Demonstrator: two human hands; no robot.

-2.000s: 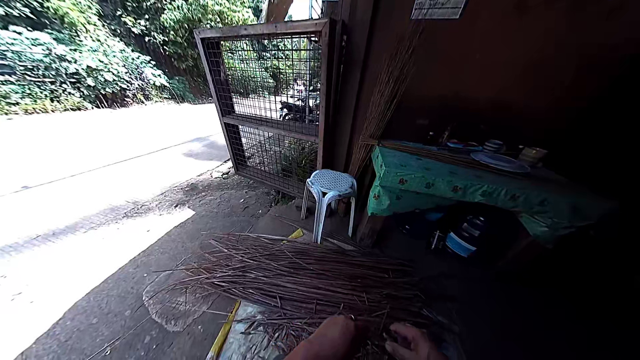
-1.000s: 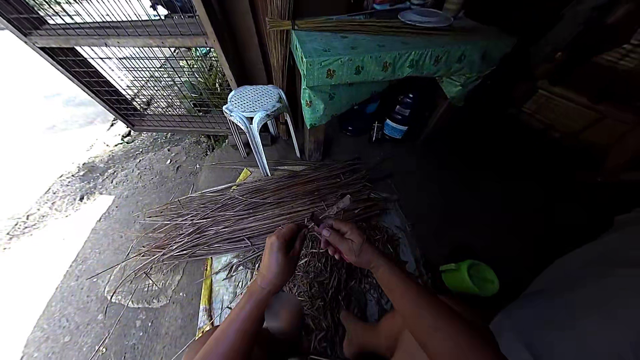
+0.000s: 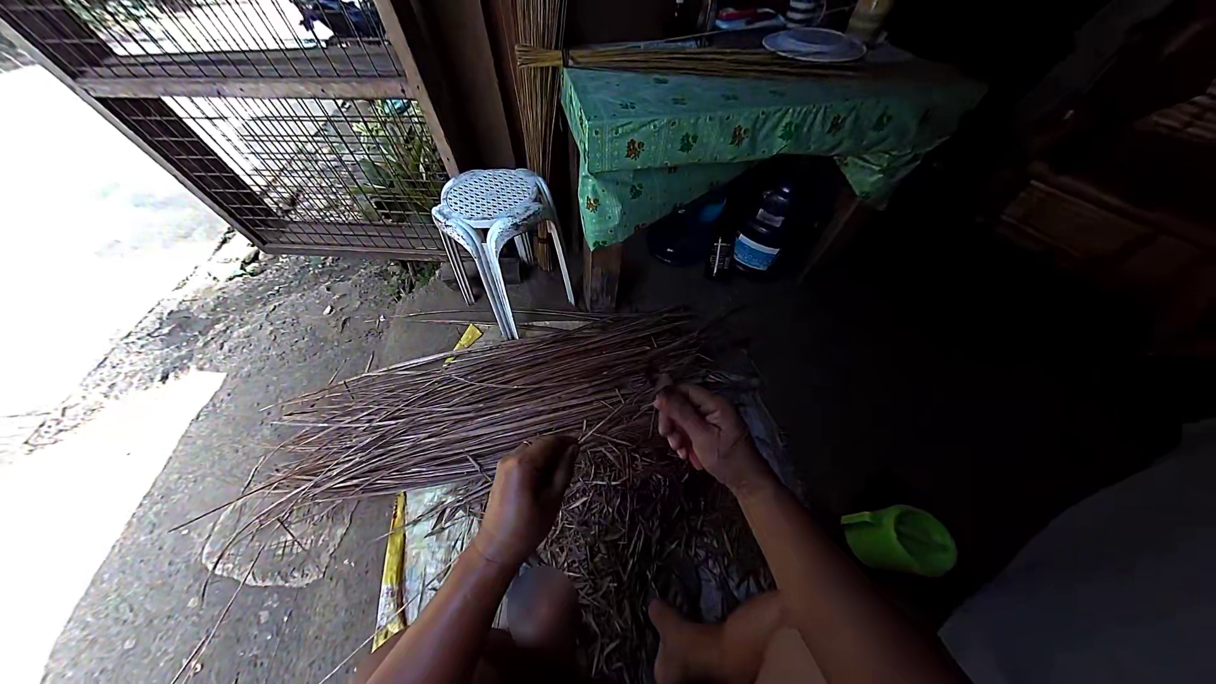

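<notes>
A broad pile of thin brown plant stalks (image 3: 456, 408) lies across a pale sheet on the ground. My left hand (image 3: 532, 489) is curled above the near edge of the pile, fingers pinched around what looks like a thin stalk end. To its right and slightly farther off, my right hand (image 3: 703, 432) has its fingers bent over the right end of the pile; whether a small dark piece at its fingertips is held cannot be made out. Short dry scraps (image 3: 617, 532) are heaped below both hands, between my legs.
A white plastic stool (image 3: 492, 199) stands beyond the pile, beside a table with a green patterned cloth (image 3: 684, 123). Thin sticks (image 3: 684, 63) and a plate (image 3: 814, 44) lie on it. A mesh gate (image 3: 275, 161) is at back left, a green plastic container (image 3: 898, 540) at right.
My hands, close together one second ago, are now farther apart, the left one nearer to me. The view has swung down and to the right since two seconds ago.
</notes>
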